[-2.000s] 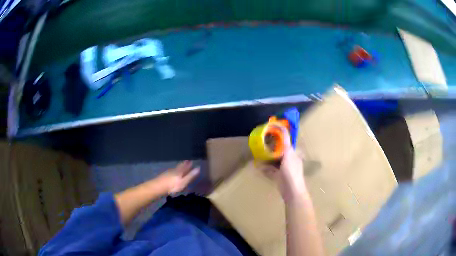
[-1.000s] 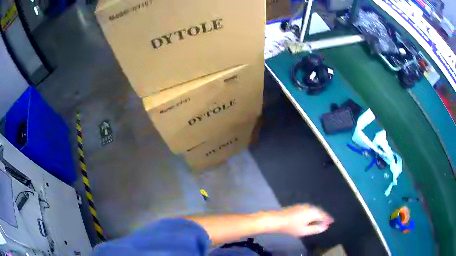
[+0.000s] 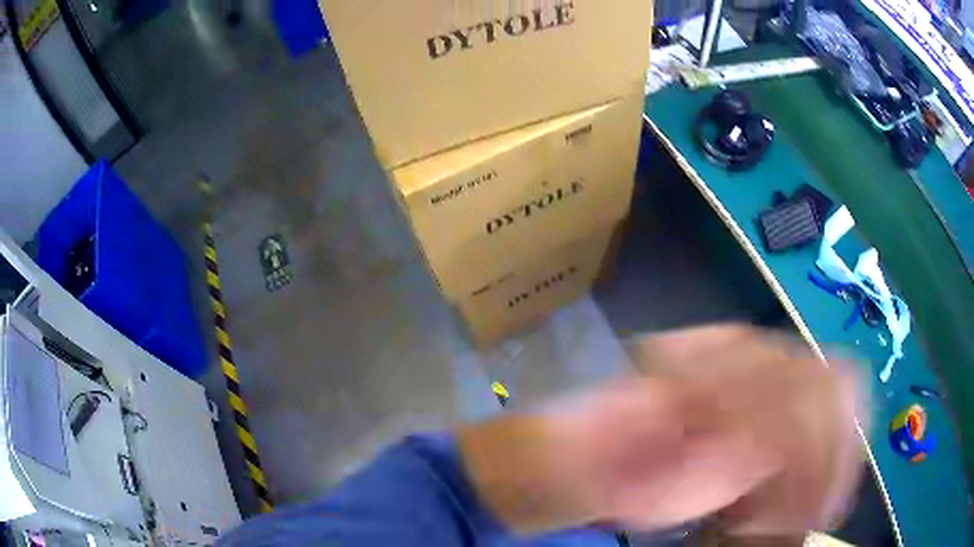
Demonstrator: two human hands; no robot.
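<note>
My left hand (image 3: 652,449), with a blue sleeve, is raised close to the camera and badly blurred. More blurred skin beyond it may be my right hand overlapping it; I cannot tell them apart or see whether anything is held. Beyond stands a stack of brown cartons (image 3: 513,214) printed "DYTOLE". On the green bench at the right lie the tape dispenser (image 3: 911,433) with its orange-yellow roll, pale label backing strips (image 3: 878,286), a blue-handled tool (image 3: 831,284), a dark item (image 3: 790,222) and a black coil (image 3: 734,130).
The bench edge (image 3: 769,272) runs down the right side. A blue bin (image 3: 134,272) and a pale machine with a screen (image 3: 118,438) stand at the left. Yellow-black tape (image 3: 225,358) crosses the grey floor. A carton edge shows at the bottom right.
From two seconds ago, the view has swung left and the tape dispenser has gone from my right hand to the bench. Since one second ago, my left hand has come up nearer the camera.
</note>
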